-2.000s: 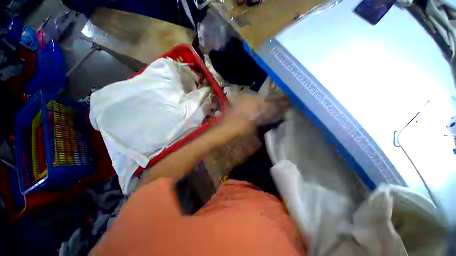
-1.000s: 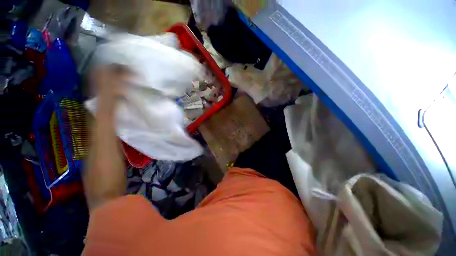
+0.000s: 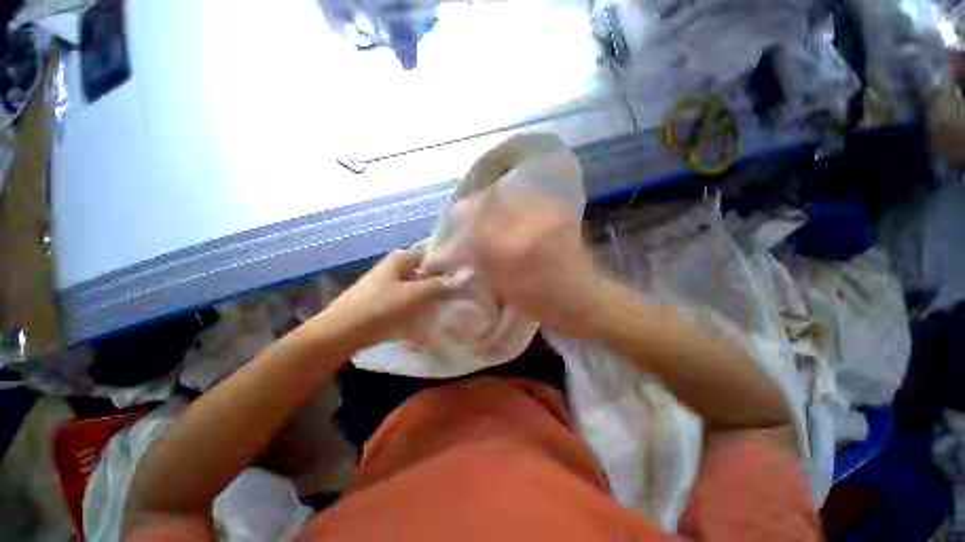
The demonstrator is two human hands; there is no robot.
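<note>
A cream cloth piece [image 3: 466, 328] is held bunched in front of my chest, at the table's front edge. My left hand [image 3: 407, 286] grips its left side with the fingertips. My right hand [image 3: 534, 249] is blurred and closed on its upper right part, close to my left hand. Part of the cloth stands above the table edge and part hangs below my hands. The white table [image 3: 243, 138] lies beyond, with a dark thread [image 3: 444, 145] on its top.
Yellow loop-shaped handles [image 3: 703, 134] lie at the table's front edge, right. Metal machine parts [image 3: 407, 37] show at the top. A dark phone [image 3: 105, 48] lies far left. White cloth [image 3: 730, 307] hangs at the right. A red basket [image 3: 90, 450] stands low left.
The view has swung from the floor baskets at left to the table. The arm that moved white cloth at the red basket is now back, and both hands hold a cream piece.
</note>
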